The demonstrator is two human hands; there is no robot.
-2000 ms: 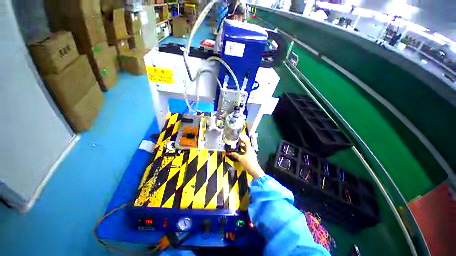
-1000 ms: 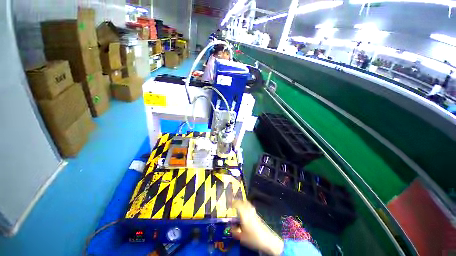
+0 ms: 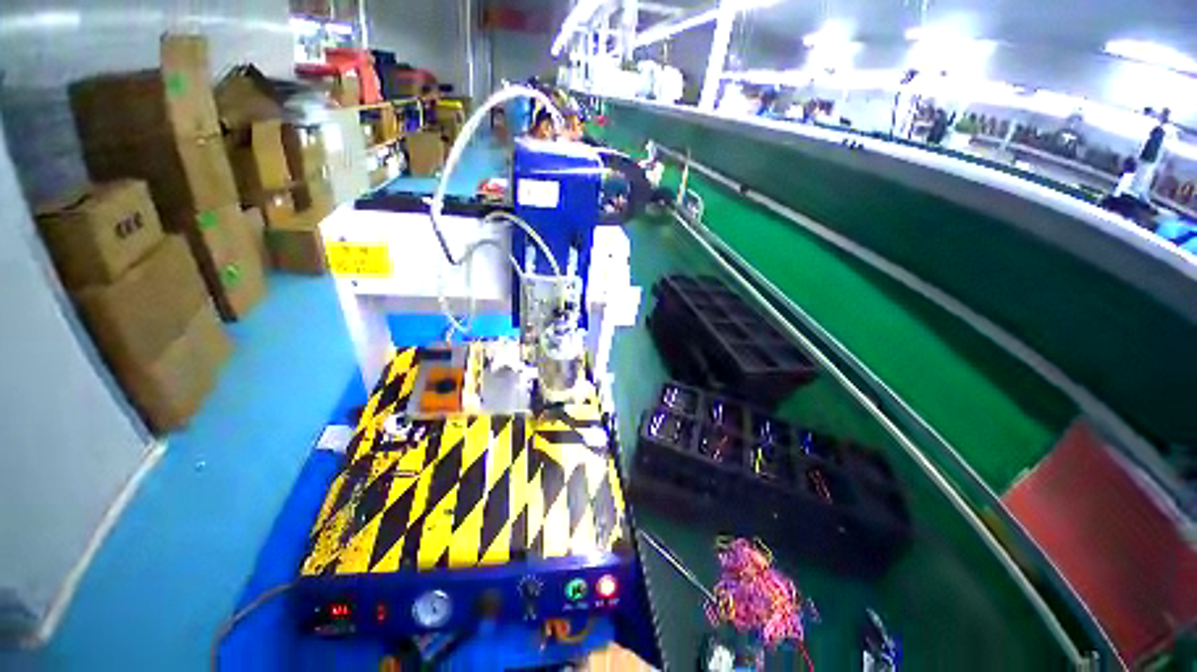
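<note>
The blue press machine [image 3: 558, 197] stands in front of me on a base cover with yellow-black stripes [image 3: 460, 505]. The silver press head [image 3: 562, 365] is over the right end of the pale fixture plate [image 3: 503, 381]. An orange block [image 3: 442, 390] lies on the left of the fixture. The green button [image 3: 575, 589] and the red-lit button [image 3: 607, 587] are on the right of the front panel. A small part of one hand [image 3: 617, 658] shows at the bottom edge below the buttons, cut off; its fingers are hidden. My other hand is not in the picture.
Compartment trays [image 3: 775, 475] with small wired parts stand right of the press, another black tray [image 3: 729, 335] behind. A wire pile [image 3: 757, 601] and loose small parts [image 3: 880, 646] lie nearer. A metal rail [image 3: 840, 368] runs along the right. Cartons [image 3: 118, 315] stand left; a person is behind the press.
The hand has left the press head, passed the right of the front panel, and dropped to the bottom edge. The red button is now clearly in view and lit. The camera view has shifted.
</note>
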